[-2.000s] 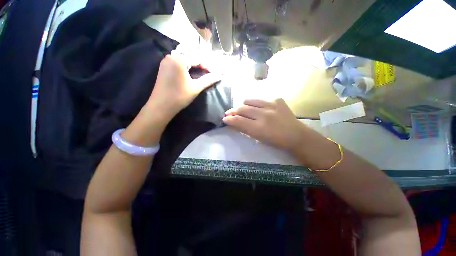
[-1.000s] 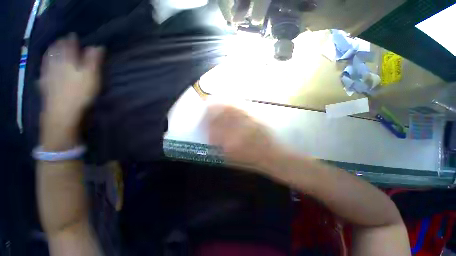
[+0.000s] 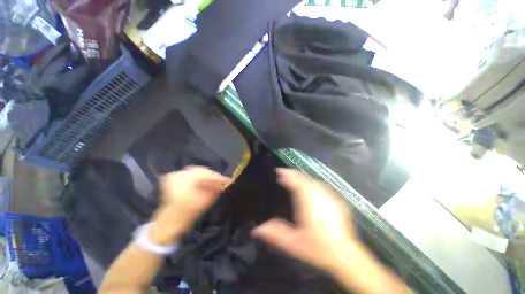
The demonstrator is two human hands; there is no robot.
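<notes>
My left hand (image 3: 193,192), with a pale bracelet at the wrist, is over dark cloth (image 3: 221,252) left of the table; its fingers are together, and blur hides whether they pinch anything. The fingertips are beside a curved yellow edge (image 3: 242,165). My right hand (image 3: 316,224) is blurred, thumb and fingers apart, with nothing seen in it, over the dark area at the green table edge (image 3: 339,192). A large dark garment panel (image 3: 339,115) lies folded on the machine table, reaching to the bright sewing area (image 3: 455,123).
A blue-grey mesh basket (image 3: 95,118) with dark cloth is at upper left, beside a maroon bag (image 3: 92,26). A blue basket (image 3: 37,244) is at lower left. A narrow white strip (image 3: 244,63) runs along the cloth. A flat white strip (image 3: 489,239) and light scraps (image 3: 509,209) lie at right.
The view has swung left, bringing the baskets into sight. My left hand has left the panel for the dark cloth beside the table. My right hand has moved off the white table top.
</notes>
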